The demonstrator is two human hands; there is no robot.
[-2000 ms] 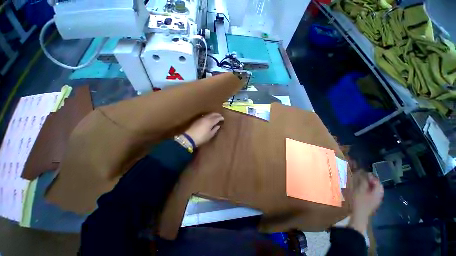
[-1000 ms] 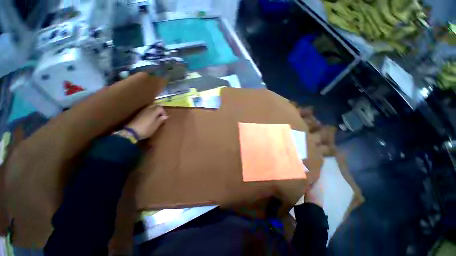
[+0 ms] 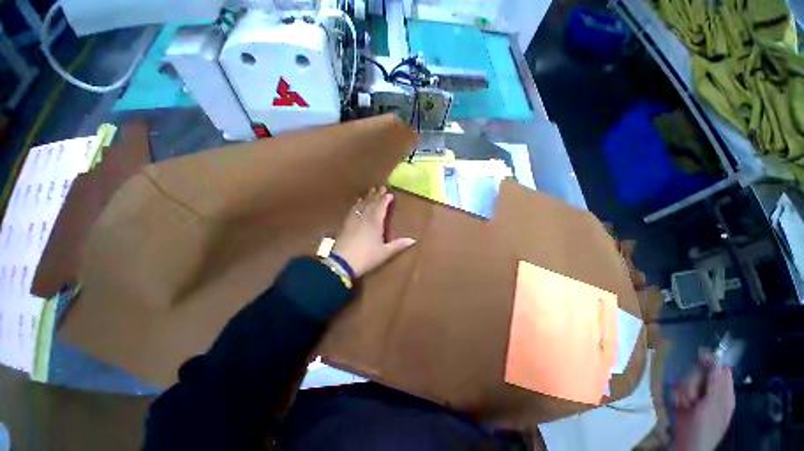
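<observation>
A large brown garment panel (image 3: 441, 299) covers the table in front of me, with one part folded over at the left. My left hand (image 3: 370, 233) lies on it with fingers spread, near the fold. The yellow and white template (image 3: 423, 179) shows at the panel's back edge, by the machine. An orange paper sheet (image 3: 562, 333) lies on the panel at the right, with a white piece (image 3: 628, 342) partly under it. My right hand (image 3: 705, 407) is off the panel at the far right, blurred, with a small metallic object (image 3: 723, 348), perhaps thread snips, at its fingers.
The white machine head (image 3: 282, 75) stands behind the panel, with a clamp arm (image 3: 423, 106) beside it. Smaller brown pieces (image 3: 93, 216) lie on a printed sheet (image 3: 31, 211) at left. Brown rolls stand along the right edge. A blue bin (image 3: 643, 154) and olive garments (image 3: 749, 88) are beyond.
My right hand has moved from beside the panel's right edge outward to the far right, and a metallic object now shows at it. My left hand has opened flat. The view swung right and back.
</observation>
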